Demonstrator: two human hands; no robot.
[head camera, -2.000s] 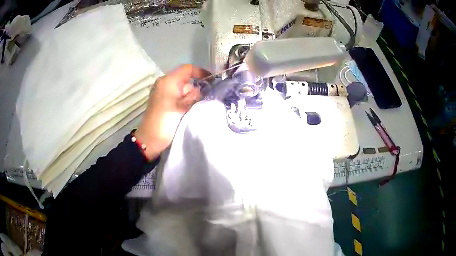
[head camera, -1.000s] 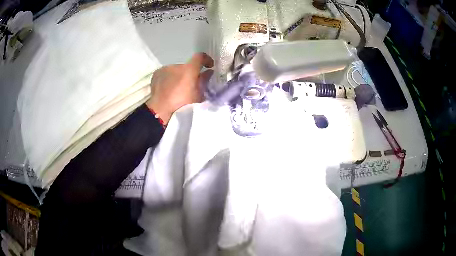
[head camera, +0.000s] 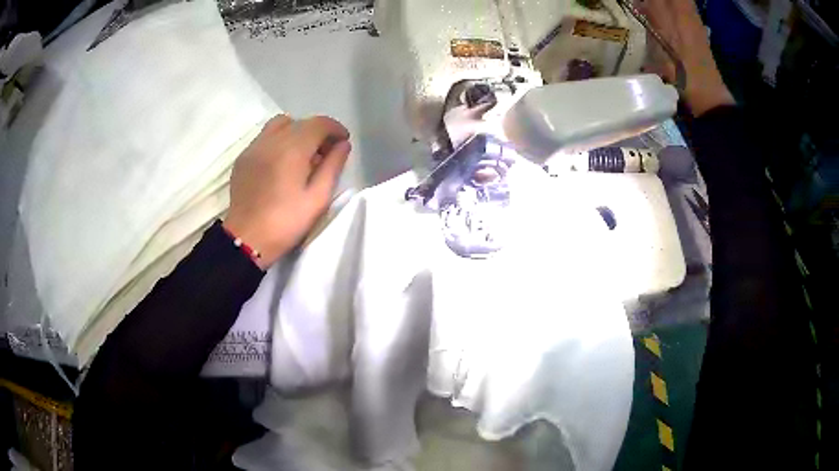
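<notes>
White cloth (head camera: 396, 322) lies under the needle area (head camera: 474, 216) of the sewing machine (head camera: 432, 55) and hangs over the table's front edge in folds. The cloth near the needle is washed out by bright light. My left hand (head camera: 290, 184) is left of the needle, between the cloth and the stack of cut panels (head camera: 138, 138). Its fingers are curled; whether they pinch anything is hidden. My right hand (head camera: 676, 46) is at the upper right, beside the far right end of the machine, partly cut off by the top edge; its grip is unclear.
A translucent grey guard (head camera: 598, 115) stands right of the needle. Dark snips (head camera: 701, 207) are mostly hidden by my right sleeve. A ruler-marked table edge (head camera: 241, 348) runs in front. Yellow-black tape (head camera: 660, 386) is on the green floor. A brown carton (head camera: 37, 428) is at the lower left.
My left hand has drawn back leftward from the needle area. My right arm has come into view, reaching to the upper right and covering the phone. The dark metal part left of the needle shows more clearly.
</notes>
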